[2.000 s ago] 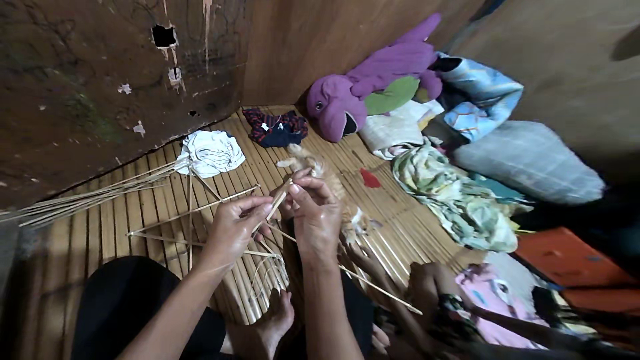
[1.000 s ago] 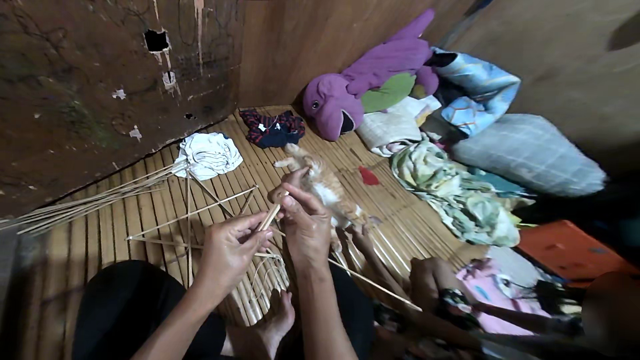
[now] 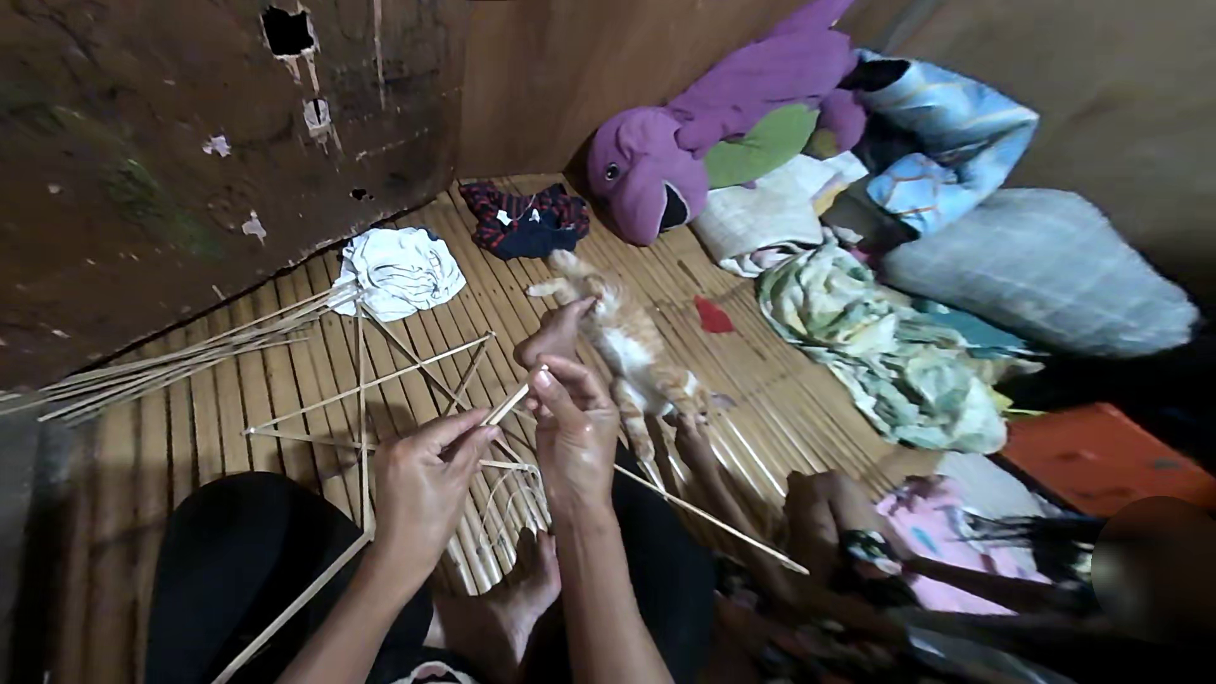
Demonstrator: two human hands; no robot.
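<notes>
My left hand point(image 3: 432, 484) and my right hand point(image 3: 572, 418) meet in front of me, each pinching thin bamboo sticks point(image 3: 506, 403) between thumb and fingers. Where the sticks cross or join is partly covered by my fingers. On the slatted floor to the left lies a star-shaped frame of thin sticks point(image 3: 361, 380), with one corner near a white cloth. Pale string or fibre point(image 3: 508, 499) lies loosely below my hands. A long stick point(image 3: 712, 521) slants down to the right from behind my right wrist.
A bundle of thin sticks point(image 3: 199, 353) lies by the white cloth point(image 3: 404, 274). An orange and white cat point(image 3: 627, 337) sprawls beyond my hands, with another person's hand point(image 3: 698, 451) at its head. A purple plush dinosaur point(image 3: 646, 171), crumpled cloths point(image 3: 883, 351) and a red-orange box point(image 3: 1092, 461) are farther right.
My hands have shifted slightly while still pinching the sticks. The cat's body, partly hidden behind my right hand two seconds ago, shows more fully now.
</notes>
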